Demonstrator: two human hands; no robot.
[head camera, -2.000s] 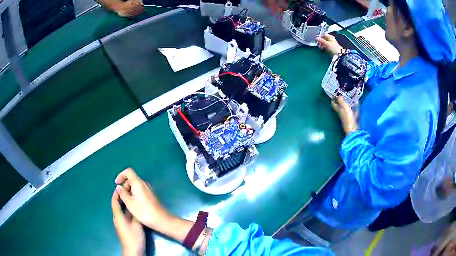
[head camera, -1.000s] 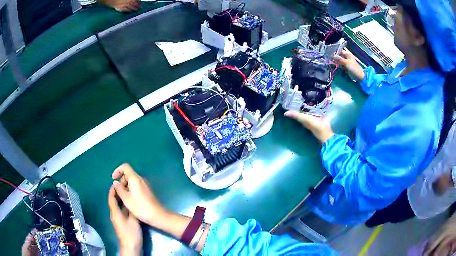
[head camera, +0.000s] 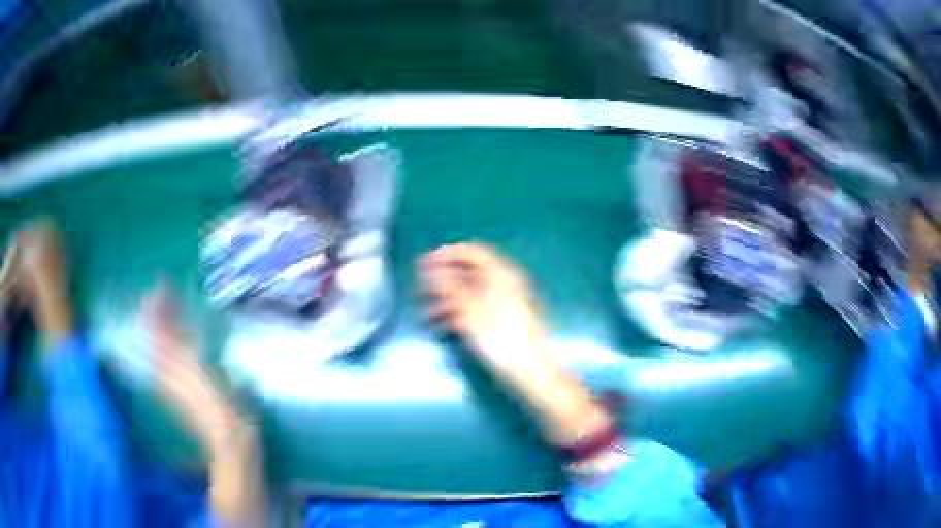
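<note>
The whole view is heavily motion-blurred. An open unit (head camera: 299, 248) with a white frame, a dark inside and a blue board (head camera: 270, 256) stands on the green bench at the left. My left hand (head camera: 196, 382) is at this unit's lower left, fingers stretched out and nothing seen in it; I cannot tell if it touches the unit. My right hand (head camera: 475, 299), with a dark red wristband, is over the bench between two units, fingers partly curled, nothing seen in it. Another open unit (head camera: 712, 248) stands to its right.
More blurred units (head camera: 825, 222) stand at the far right beside a person's hand (head camera: 921, 248) and blue sleeve. Another person's hand (head camera: 39, 278) and blue sleeve are at the left edge. A white rail (head camera: 464, 111) runs behind the units. A white sheet (head camera: 686, 60) lies beyond it.
The view has swung to the left, so the front unit now shows at the right. My hands, formerly together, are now apart. The unit from the lower left corner now shows between my hands and the rail.
</note>
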